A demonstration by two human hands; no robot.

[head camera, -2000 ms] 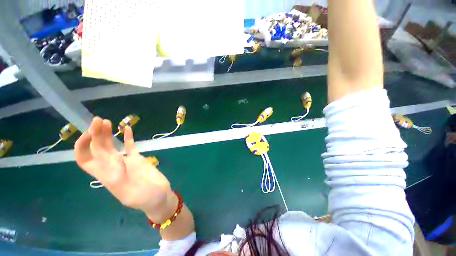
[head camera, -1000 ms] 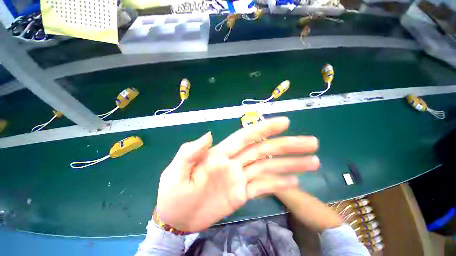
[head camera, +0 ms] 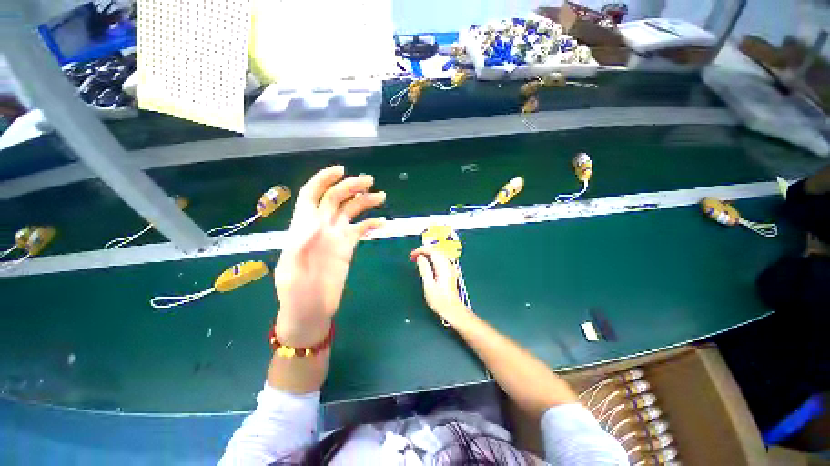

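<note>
A yellow handheld unit (head camera: 443, 238) lies on the green surface just in front of the white rail, its white cord trailing toward me. My right hand (head camera: 439, 278) is on its near edge with the fingertips; whether it grips the unit cannot be told. My left hand (head camera: 318, 241) is raised above the surface, palm up and fingers apart, empty, with a red and gold bracelet at the wrist. Another yellow unit (head camera: 241, 275) lies to the left of my left hand, its cord loop pointing left.
More corded units lie beyond the white rail (head camera: 519, 216). An open brown carton (head camera: 719, 400) with rows of units stands at lower right. A small white block (head camera: 590, 331) lies beside a dark strip. A white tray (head camera: 314, 109) and a component heap (head camera: 523, 45) are behind. A dark-clothed person is at right.
My right arm came down from high over the surface, and my right hand now reaches the near unit. My left hand crossed in front of that unit, then moved back left and up.
</note>
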